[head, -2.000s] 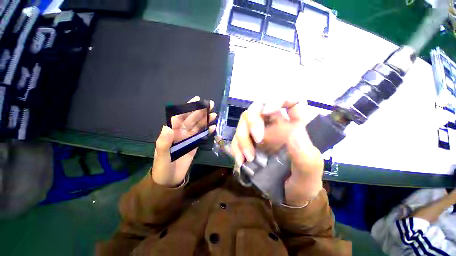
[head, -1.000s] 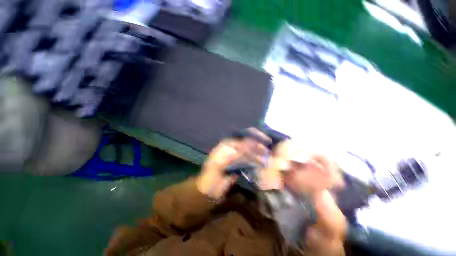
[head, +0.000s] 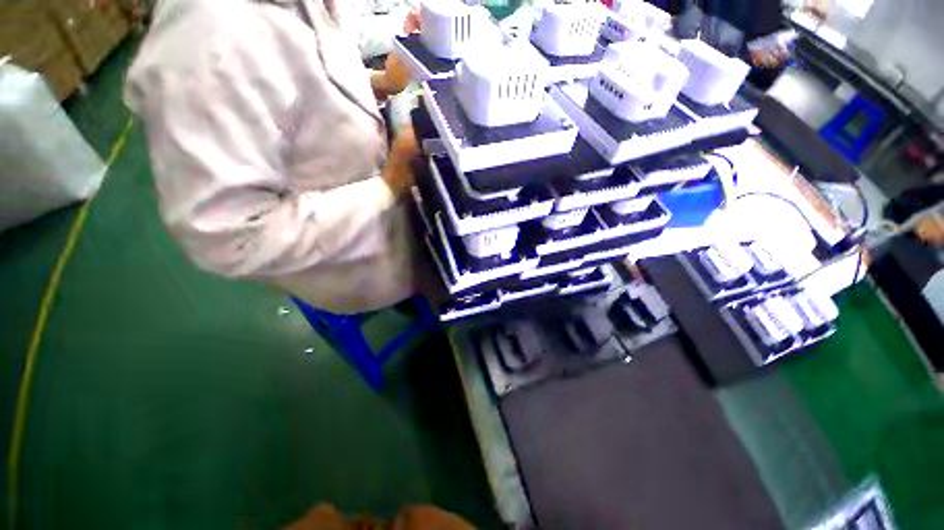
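Observation:
Two blurred orange-brown shapes (head: 375,519) are cut off by the bottom edge; they may be my hands or sleeves, and anything held is hidden. A large dark mat (head: 642,445) lies nearest on the bench. Just beyond it, a tray with several dark parts (head: 578,333) lies under the overhang of stacked black trays with pale edges (head: 497,271). White vented housings (head: 503,85) stand upright on the top trays. No display lens is seen in a hand.
A seated person in a pale coat (head: 274,155) is left of the stack, on a blue stool (head: 362,342). A smaller tray of white units (head: 771,300) is right of the stack. A blue object (head: 691,203) lies behind. Part of a framed panel (head: 864,514) shows bottom right.
The view has swung left and up, to the stacked trays and the coworker. Both hands, the black-framed panel and the white paper have nearly or fully left the picture.

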